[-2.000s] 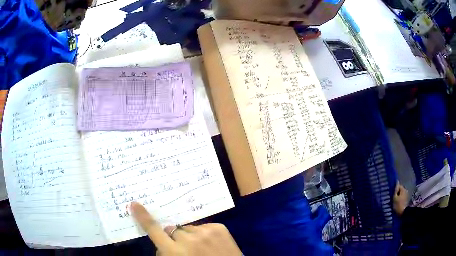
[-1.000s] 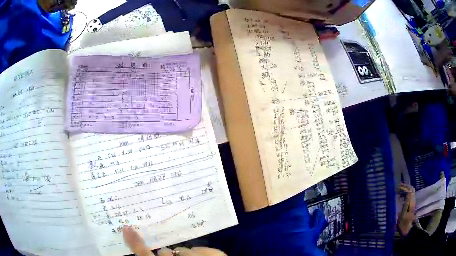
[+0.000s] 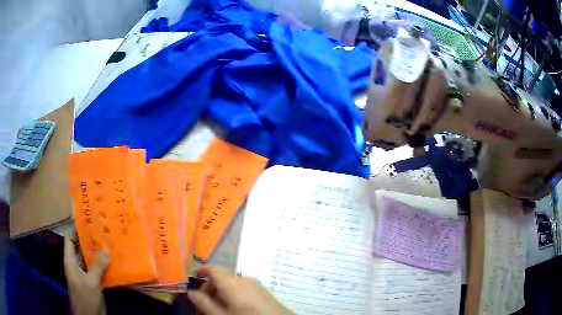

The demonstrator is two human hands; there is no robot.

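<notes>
Several orange delivery note books (image 3: 114, 215) lie overlapping at the left, the rightmost tilted. My left hand (image 3: 86, 277) grips the lower left edge of the leftmost book, thumb on its cover, other fingers mostly hidden. My right hand (image 3: 237, 295) is at the lower right corner of the pile, cut off by the bottom edge; whether its fingers hold anything is unclear. The open lined notebook (image 3: 308, 240) lies right of the books. The pink slip (image 3: 419, 234) lies on its right page. The thick record book (image 3: 502, 246) stands at the right, partly cut off.
A pale blue-grey calculator (image 3: 29, 146) lies on a brown folder (image 3: 43, 184) at the far left. Blue fabric (image 3: 246, 86) is heaped behind the books. The cream sewing machine (image 3: 493, 123) is at the right, with dark scraps (image 3: 447, 166) beneath it.
The view has swung left, bringing the orange books, calculator and fabric heap into sight. My right hand has left the notebook page for the orange books. My left hand has come into view.
</notes>
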